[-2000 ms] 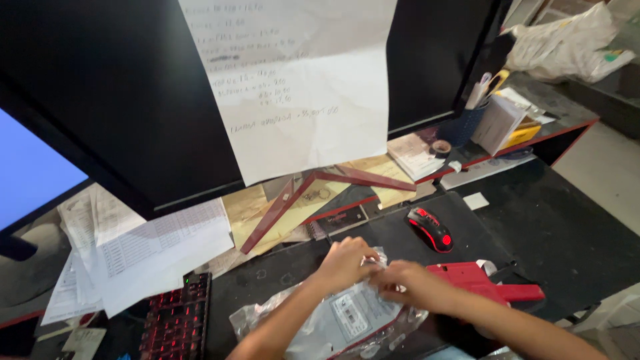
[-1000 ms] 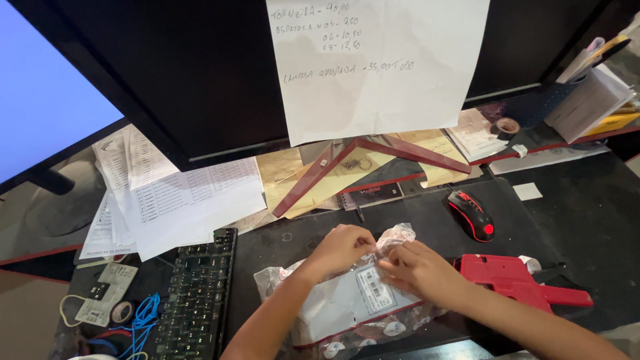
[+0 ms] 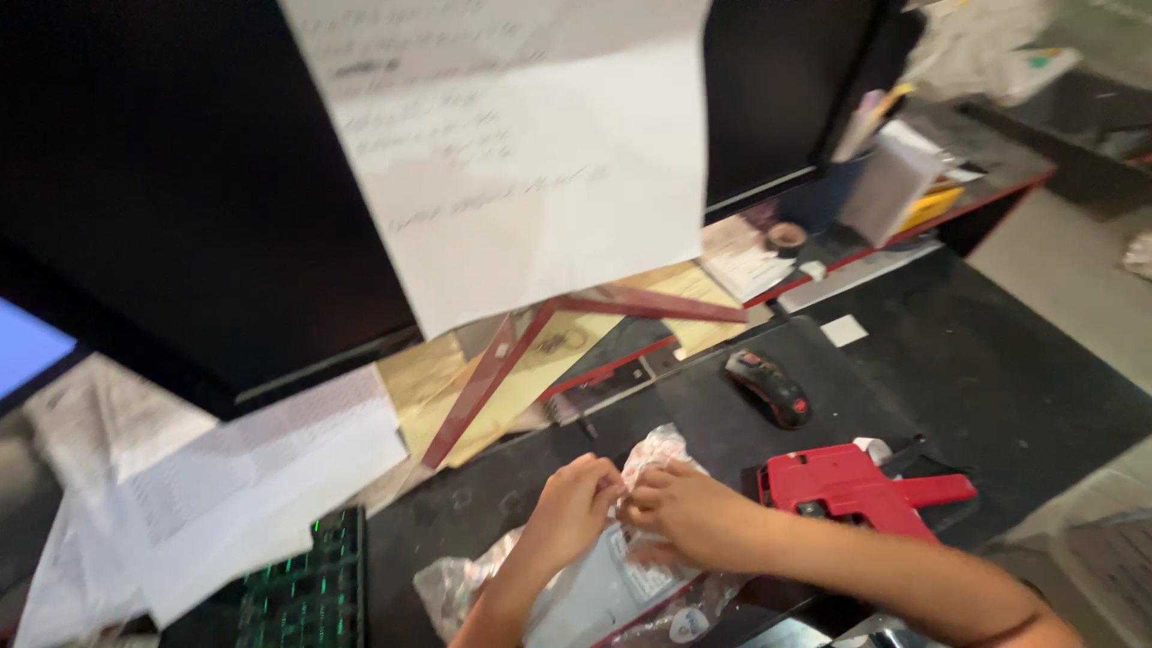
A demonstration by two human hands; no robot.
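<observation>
A flat package in clear plastic wrap (image 3: 459,585) lies on the dark desk at the lower middle, with a pale box and a printed label (image 3: 641,562) inside it. My left hand (image 3: 580,504) has its fingers curled at the bunched upper end of the plastic. Close beside it, my right hand (image 3: 679,513) pinches the same crumpled plastic and partly covers the label. The fingertips of both hands nearly meet. Right of my right hand rests a red handheld price labeler (image 3: 846,486), partly behind my forearm.
A black computer mouse (image 3: 769,387) lies beyond the labeler. At the lower left are a lit keyboard (image 3: 306,585) and printed papers (image 3: 252,486). A monitor (image 3: 180,180) with a handwritten sheet (image 3: 540,162) taped over it stands on a red V-shaped base (image 3: 504,369). A tape roll (image 3: 786,238) sits behind.
Both hands stay at the top of the plastic, which now bunches up between them. The keyboard's lights have gone from red to green. The view has swung to and fro.
</observation>
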